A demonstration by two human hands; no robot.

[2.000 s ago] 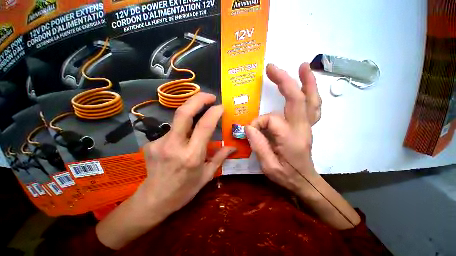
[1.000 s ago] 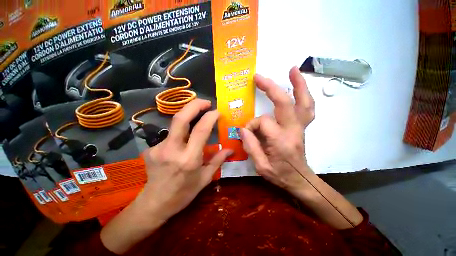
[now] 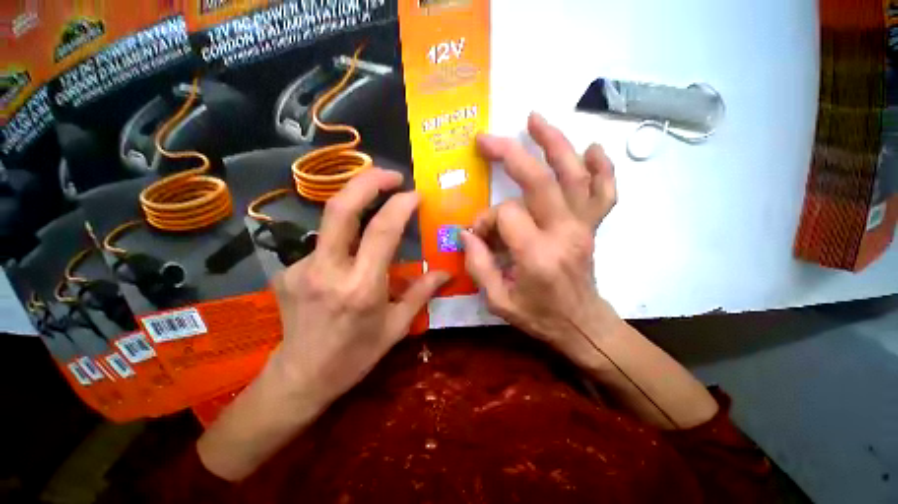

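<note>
Flat orange and black cartons (image 3: 231, 128) lie fanned and overlapping at left. The rightmost shows a yellow side panel (image 3: 448, 94). A small shiny blue-violet hologram sticker (image 3: 449, 238) sits near the panel's bottom. My left hand (image 3: 347, 266) rests on this carton, fingers apart and curved, thumb on the panel's orange lower end; nothing shows between them. My right hand (image 3: 542, 236) has its thumb and index fingertips together at the sticker's right edge, the other fingers raised. The sticker appears flat against the panel; whether it is fully stuck is hidden.
A silvery strip with a dark end (image 3: 655, 101) lies on the white table (image 3: 729, 217), beside a small white ring (image 3: 645, 141). A thick carton stack (image 3: 849, 148) with striped edges stands at far right. The table's near edge runs just in front of the dark red garment.
The cartons, sticker and loose strip all sit a little further left and higher in view. My right hand stays at the sticker, which now flashes violet. My left hand has barely moved.
</note>
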